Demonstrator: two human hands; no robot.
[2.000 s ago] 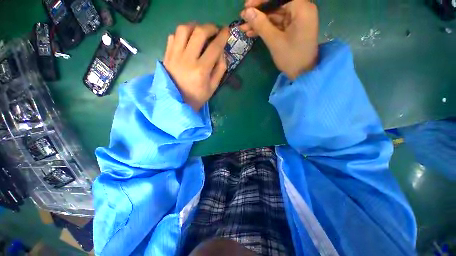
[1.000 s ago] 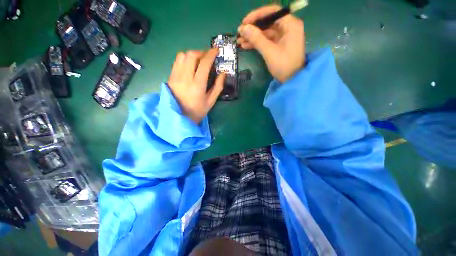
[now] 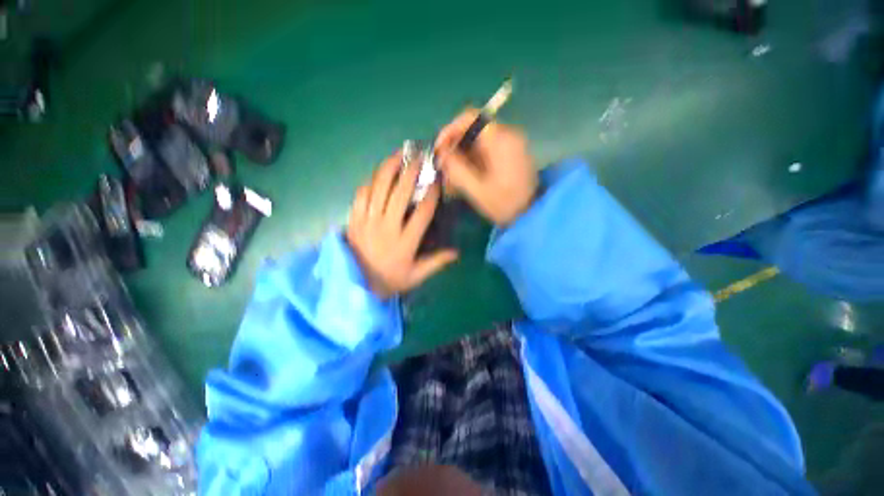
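Note:
An open handset (image 3: 424, 178) with a silvery inside lies on the green bench, partly covered by my fingers. My left hand (image 3: 390, 229) lies over its left side with fingers spread; whether it grips the handset is hidden by blur. My right hand (image 3: 489, 167) is at the handset's upper right and holds a thin dark tool (image 3: 478, 126) with a pale yellowish back end pointing up and right. The tool's tip is not visible. The picture is blurred.
A cluster of dark open phones (image 3: 174, 145) lies at the upper left, with a single open phone (image 3: 225, 237) nearer. A clear tray (image 3: 73, 320) with dark parts is at the left. White specks (image 3: 615, 116) lie at the right. A blue sleeve (image 3: 824, 237) shows at the right edge.
The view has shifted, so the bench things sit lower in the picture. The handset has turned from slanted to nearly upright. My right hand has come closer to my left, still with the tool.

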